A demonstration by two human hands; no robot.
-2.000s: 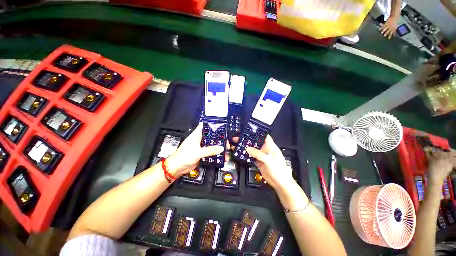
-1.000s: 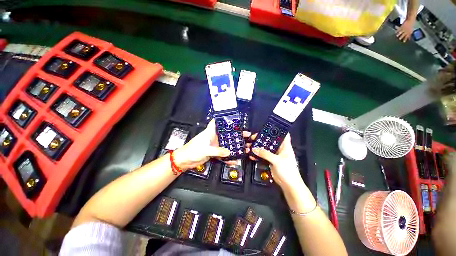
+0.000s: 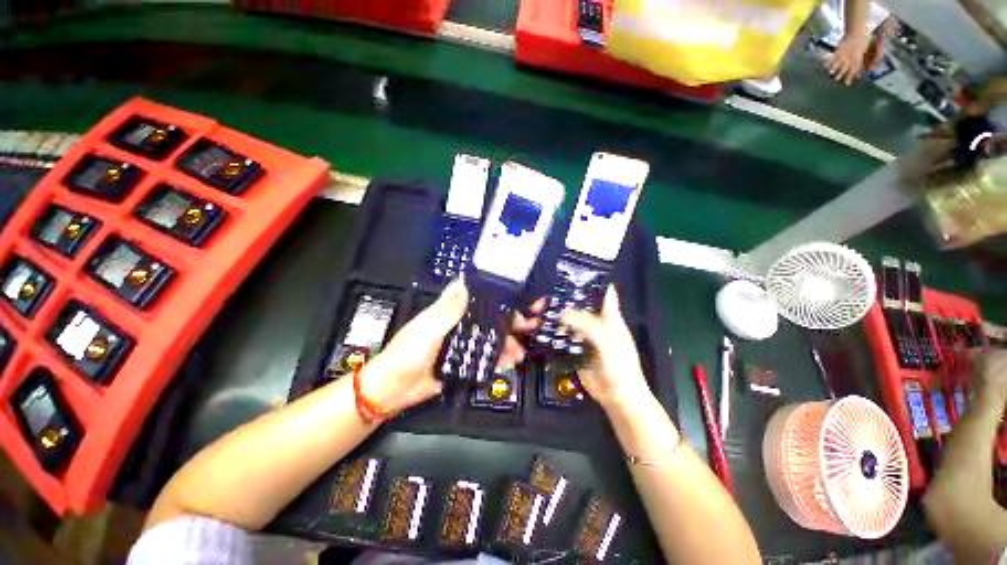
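My left hand (image 3: 416, 355) holds an open flip phone (image 3: 518, 228), tilted to the right, its screen white with blue blocks. My right hand (image 3: 602, 351) holds a second open flip phone (image 3: 605, 208), nearly upright, its screen also white with blue blocks; the thumb is over its keypad. A third open flip phone (image 3: 468, 185) with a plain white screen stands behind the left one, over the black foam tray (image 3: 394, 226). Phones without back covers sit in the tray's near slots, such as one (image 3: 366, 321) beside my left hand. Fingers behind the handsets are partly hidden.
Several batteries (image 3: 463, 513) lie along the near edge. A red tray of phones (image 3: 268, 199) is at left. Right are a red pen (image 3: 712, 425), silver tool (image 3: 725, 386), white fan (image 3: 823, 287), pink fan (image 3: 839, 466), another red tray (image 3: 876, 331) and another person's arm (image 3: 972, 464).
The left phone has turned clockwise and its keypad moved left. The right phone has turned more upright. The third phone now shows left of the left-hand phone's screen instead of right.
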